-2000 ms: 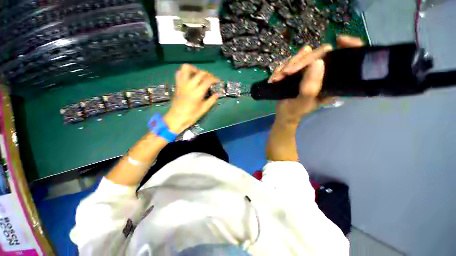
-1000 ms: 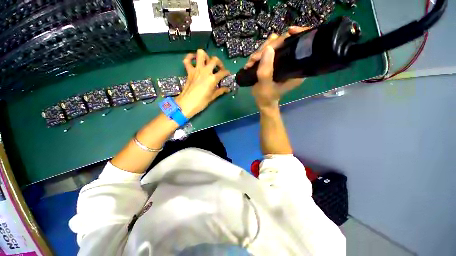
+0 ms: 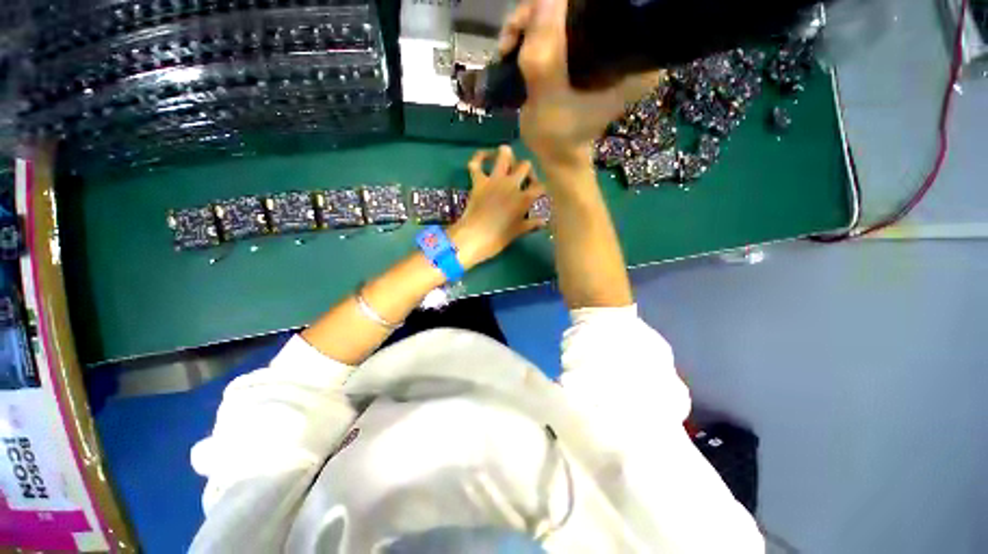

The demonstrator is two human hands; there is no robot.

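A row of small square circuit boards point(image 3: 293, 213) lies on the green mat. My left hand point(image 3: 503, 203) is at the row's right end, fingers spread and bent down around the last boards; whether it grips one cannot be told. My right hand point(image 3: 563, 103) is shut on the black electric screwdriver point(image 3: 650, 38), raised with its front end at the screw feeder point(image 3: 433, 54). The screwdriver's tip is hidden against the feeder's mechanism. The screwdriver's rear end is cut off by the top edge.
A heap of circuit boards point(image 3: 677, 124) lies at the right. Stacked clear plastic trays point(image 3: 206, 76) stand at the back left. A printed carton point(image 3: 33, 454) is at the left edge. A small white pile point(image 3: 437, 297) is at the bench's front edge. A red cable point(image 3: 932, 162) hangs at the right.
My right hand has lifted the screwdriver from the row's right end up to the screw feeder. My left hand has stayed at the row's right end. The whole view has shifted.
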